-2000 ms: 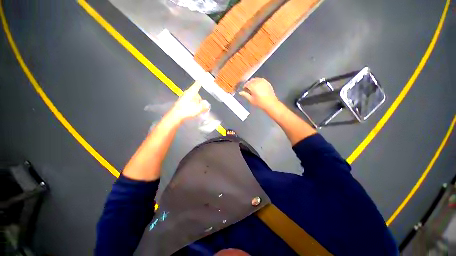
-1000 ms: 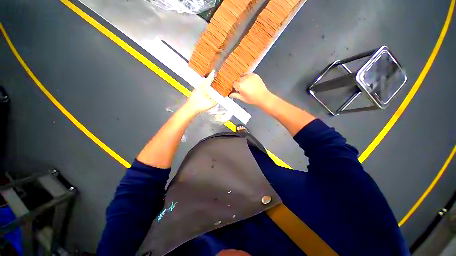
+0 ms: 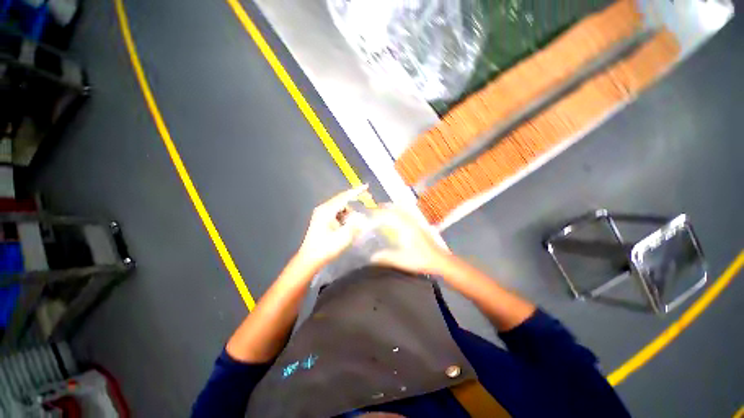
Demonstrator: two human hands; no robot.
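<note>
Both hands are close together just above the apron top (image 3: 367,306), blurred and very bright. My left hand (image 3: 325,233) is bent around a clear, crinkled plastic film (image 3: 352,251). A small brown spot shows at its fingers; I cannot tell what it is. My right hand (image 3: 410,243) is at the film's right side, its fingers reaching onto it. Two long orange-brown rows of pieces on edge lie side by side on the ledge beyond, a front row (image 3: 522,153) and a back row (image 3: 514,90), with a dark gap between them. Neither hand touches them.
A large crinkled clear bag (image 3: 416,41) lies on the silver ledge (image 3: 400,110) and green bed (image 3: 522,37). A metal-framed stool (image 3: 669,261) stands on the floor at right. Dark metal frames (image 3: 61,253) stand at far left. Yellow lines cross the grey floor.
Both hands have left the near ends of the rows and come together closer to my body, with the film between them. The view has turned, showing more of the rows and bag.
</note>
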